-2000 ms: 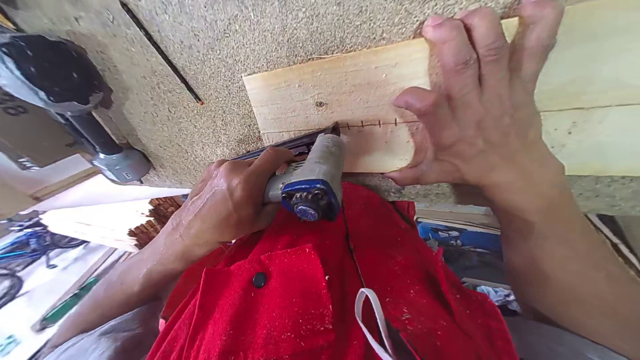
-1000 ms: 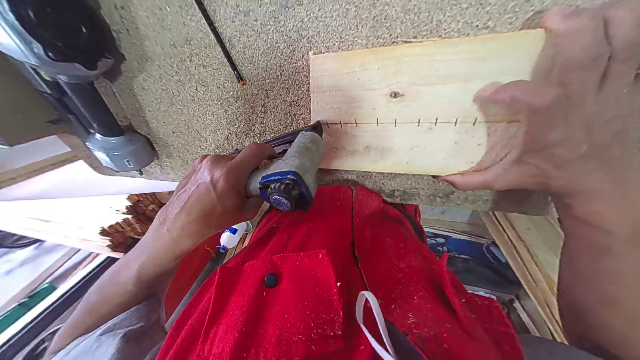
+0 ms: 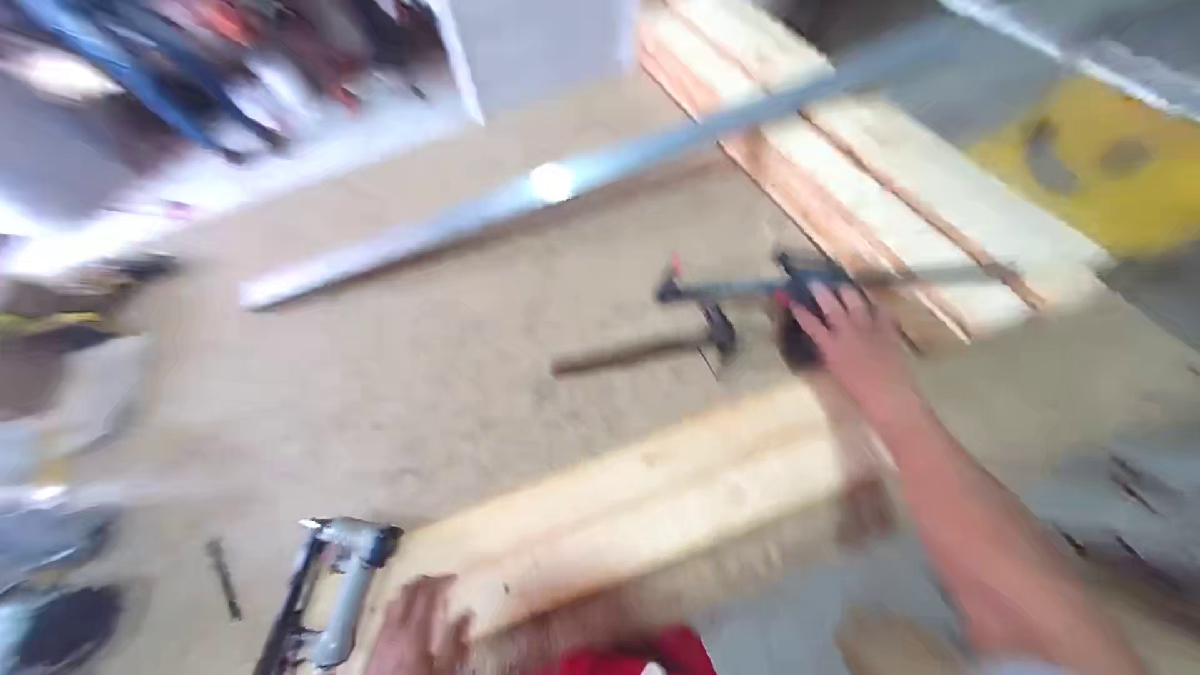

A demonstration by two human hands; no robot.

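Note:
The view is blurred. My left hand [image 3: 419, 623] rests at the near left end of a pale wooden board [image 3: 647, 502], its fingers apart. Just left of it a grey and black pneumatic nailer or stapler [image 3: 342, 572] lies on the particleboard worktop [image 3: 403, 403], out of the hand. My right hand [image 3: 848, 337] reaches beyond the board's right end, its fingers on the black part of what looks like a bar clamp [image 3: 741, 289]; blur hides whether they close round it. A hammer [image 3: 647, 354] lies close by, its handle pointing left.
A long metal bar [image 3: 469, 220] crosses the worktop behind the clamp. Pale planks [image 3: 872, 178] lie side by side at the back right, with a yellow object [image 3: 1097, 159] beyond. A thin dark tool [image 3: 223, 579] lies at the lower left; dark objects [image 3: 70, 623] stand at the left edge.
My left hand has let go of the nailer, which now lies on the worktop. My right hand has left the marked board and moved to the clamp. The view has swung widely.

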